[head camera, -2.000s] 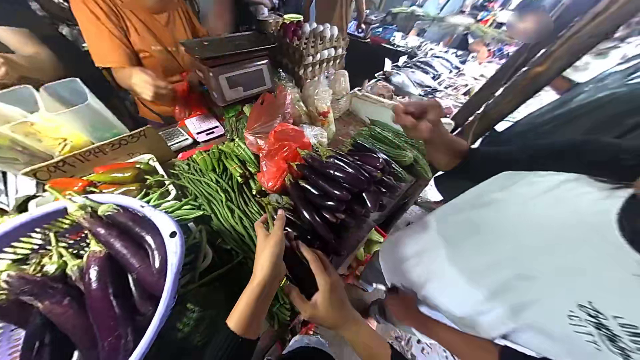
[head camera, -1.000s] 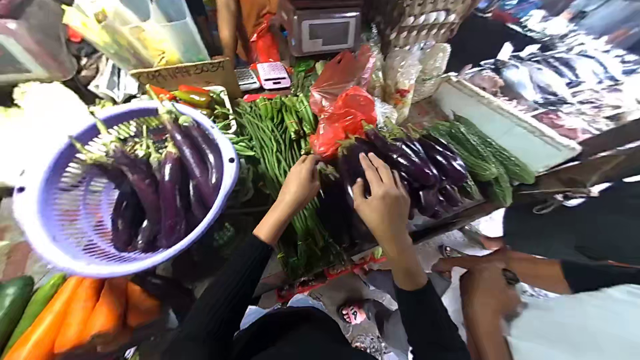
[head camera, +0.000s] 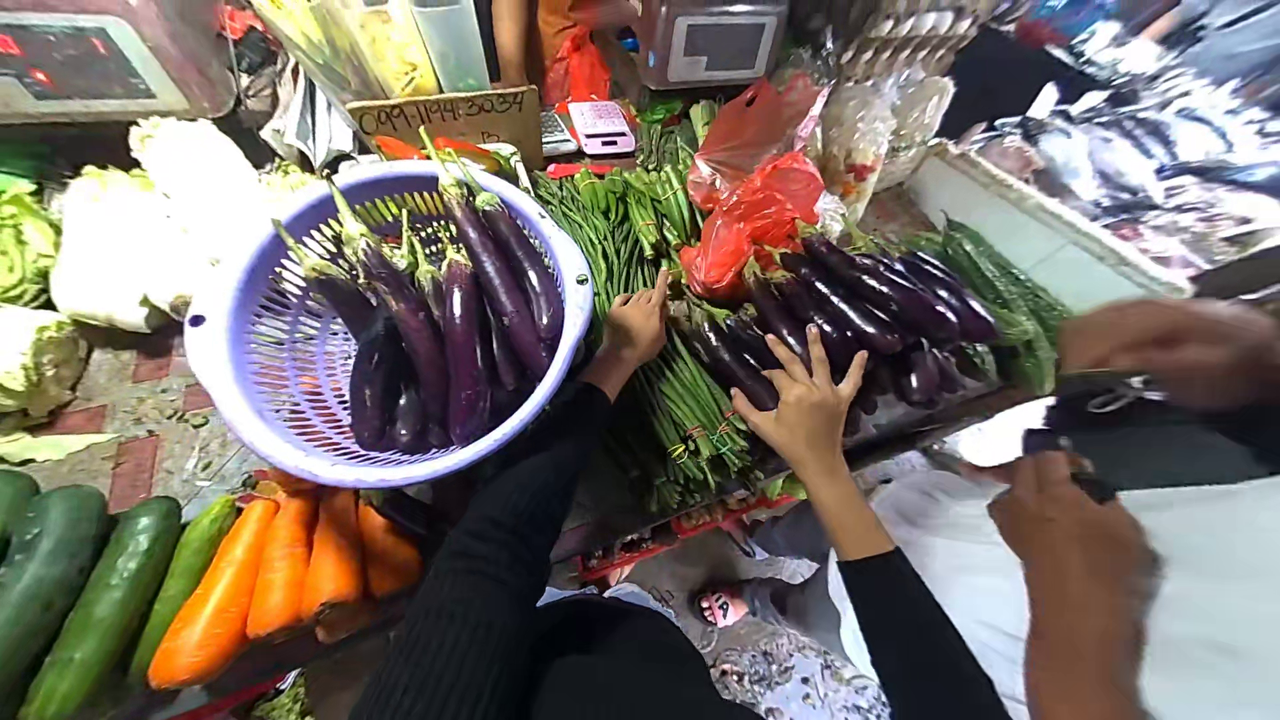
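My left hand [head camera: 637, 322] is over the bundled long green beans [head camera: 690, 410], its fingers apart with nothing held. Fingers spread, my right hand [head camera: 808, 400] rests on the near side of a pile of dark purple eggplants [head camera: 850, 300]. Left of my left hand stands a round lavender plastic basket [head camera: 240, 440] holding several more eggplants [head camera: 468, 350]. Red plastic bags [head camera: 750, 230] lie just behind the pile.
Carrots [head camera: 215, 590] and cucumbers [head camera: 105, 590] lie at the lower left, cabbages [head camera: 110, 245] beyond. Behind are a cardboard sign [head camera: 450, 125], a pink scale [head camera: 602, 127] and a larger scale [head camera: 712, 45]. Another person's hands [head camera: 1080, 540] are at the right, near ridged green gourds [head camera: 1000, 290].
My hands, together at an eggplant two seconds ago, are now apart. My right hand's fingers have spread on the pile. The view has swung toward the basket and carrots.
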